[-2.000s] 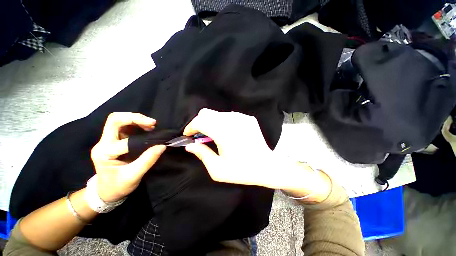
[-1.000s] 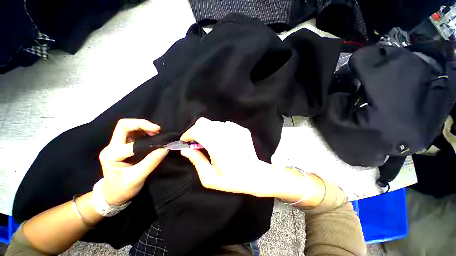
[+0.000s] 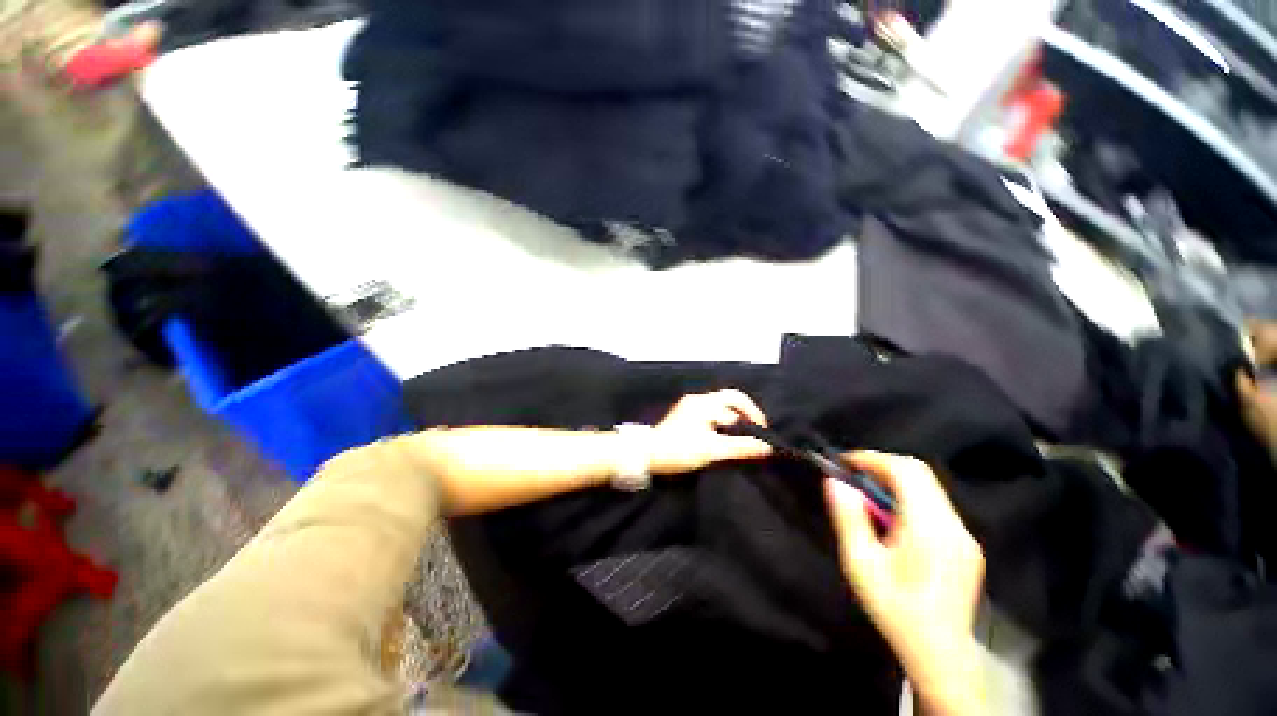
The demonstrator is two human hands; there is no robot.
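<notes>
A black garment (image 3: 616, 532) lies spread over the table's near edge, with a patch of lined or checked cloth (image 3: 637, 581) showing near its lower left. My left hand (image 3: 700, 434) pinches a narrow black fold of it. My right hand (image 3: 910, 539) holds thread snips (image 3: 871, 497), with bluish and pink glints at the handle; the dark blades point left toward the fold. The view is blurred, so whether the blades touch the cloth cannot be told.
A dark navy garment pile (image 3: 560, 112) lies on the white table (image 3: 266, 126). Blue bins (image 3: 315, 413) stand on the floor at left, one holding dark cloth. Red cloth (image 3: 49, 567) lies lower left. Grey-black cloth (image 3: 966, 301) lies behind the garment. Another person's hand (image 3: 1260, 385) shows at the right edge.
The view has swung left, bringing the navy pile, bins and floor into sight. My hands now appear further right and slightly apart, the left still on the fold, the right still holding the snips.
</notes>
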